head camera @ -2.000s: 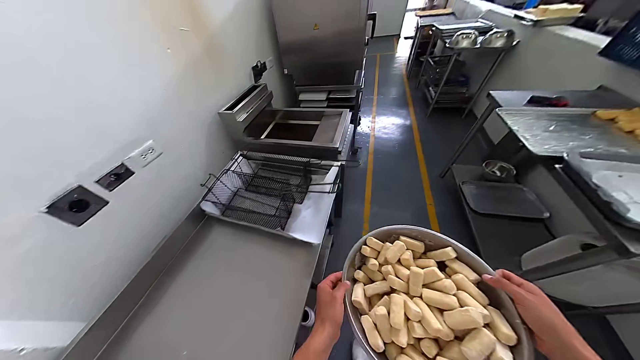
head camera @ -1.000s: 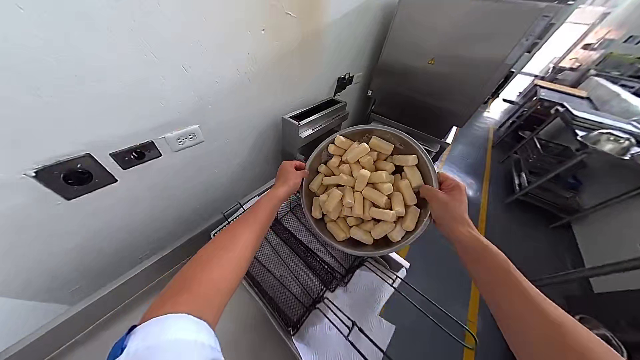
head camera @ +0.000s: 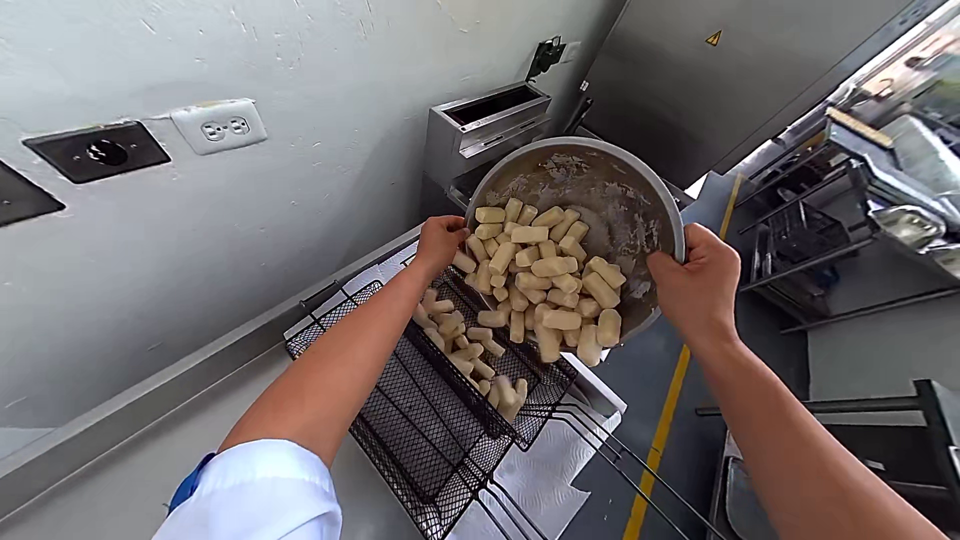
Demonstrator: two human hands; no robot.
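Observation:
My left hand [head camera: 441, 244] and my right hand [head camera: 697, 281] grip opposite sides of a large round metal bowl [head camera: 637, 187], tilted low toward me. Pale, stubby dough-like sticks [head camera: 555, 266] fill its lower part, and its bared inner wall shows whitish residue. Several sticks [head camera: 465, 341] lie or tumble in the far wire-mesh fryer basket [head camera: 551, 379], below the bowl's near left rim. The nearer mesh basket [head camera: 420, 405] beside it holds none that I can see. Both baskets have long wire handles and rest on white paper [head camera: 532, 472].
A metal fryer housing [head camera: 487, 124] stands by the wall, behind the bowl. Wall outlets [head camera: 219, 127] are at the upper left. A steel counter [head camera: 292, 450] runs along the wall. Metal shelving [head camera: 847, 195] stands right of the floor's yellow line [head camera: 667, 420].
My hands have carried the bowl left over the baskets and tipped it. Part of its sticks has poured into the far basket. The view has swung left.

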